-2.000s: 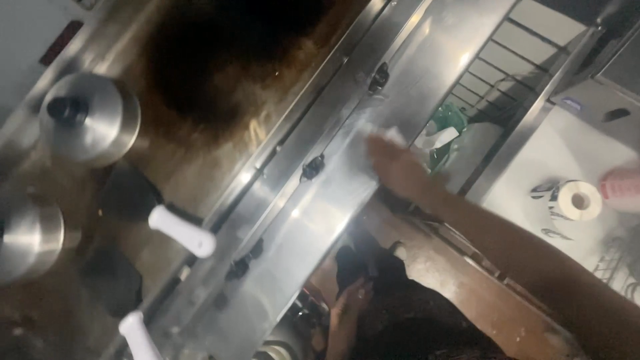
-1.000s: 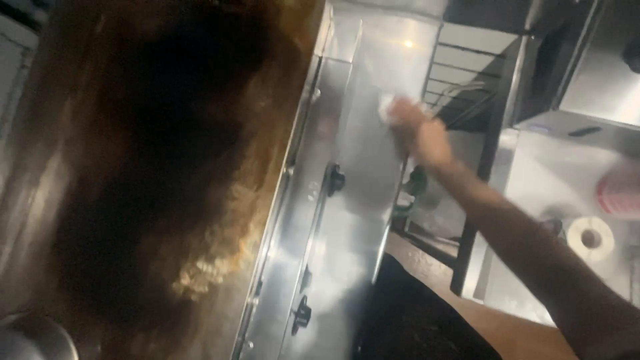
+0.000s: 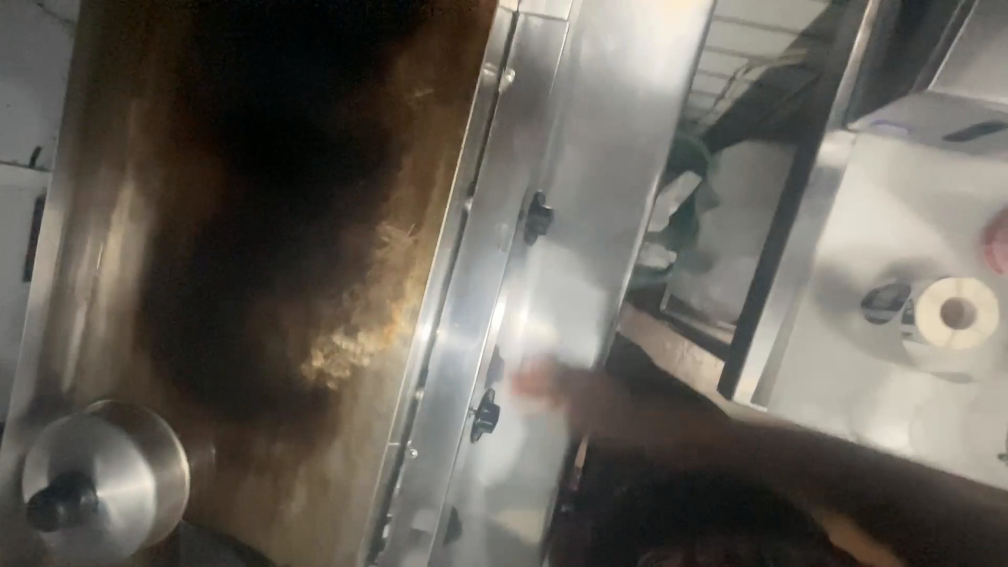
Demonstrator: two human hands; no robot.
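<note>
My right hand (image 3: 555, 386), blurred by motion, is over the stainless steel front ledge (image 3: 602, 157) of a flat-top griddle, just right of a black control knob (image 3: 486, 415). A pale smear lies at its fingers; whether it is a cloth cannot be told. Another black knob (image 3: 539, 218) sits farther up the front panel. The griddle plate (image 3: 260, 315) is brown with a large dark area and pale crumbly residue (image 3: 346, 354) near its front edge. My left hand is not clearly seen.
A round steel lid with a black knob (image 3: 106, 480) rests on the griddle at lower left. To the right, a white-topped counter (image 3: 850, 346) with a steel edge holds a label roll (image 3: 957, 313) and a partly seen pink item (image 3: 998, 240). Between them are a wire rack and a green item (image 3: 685, 209).
My right hand has moved down along the steel ledge toward the lower knob. A white cloth or paper showed at its fingers one second ago. The view has shifted and turned.
</note>
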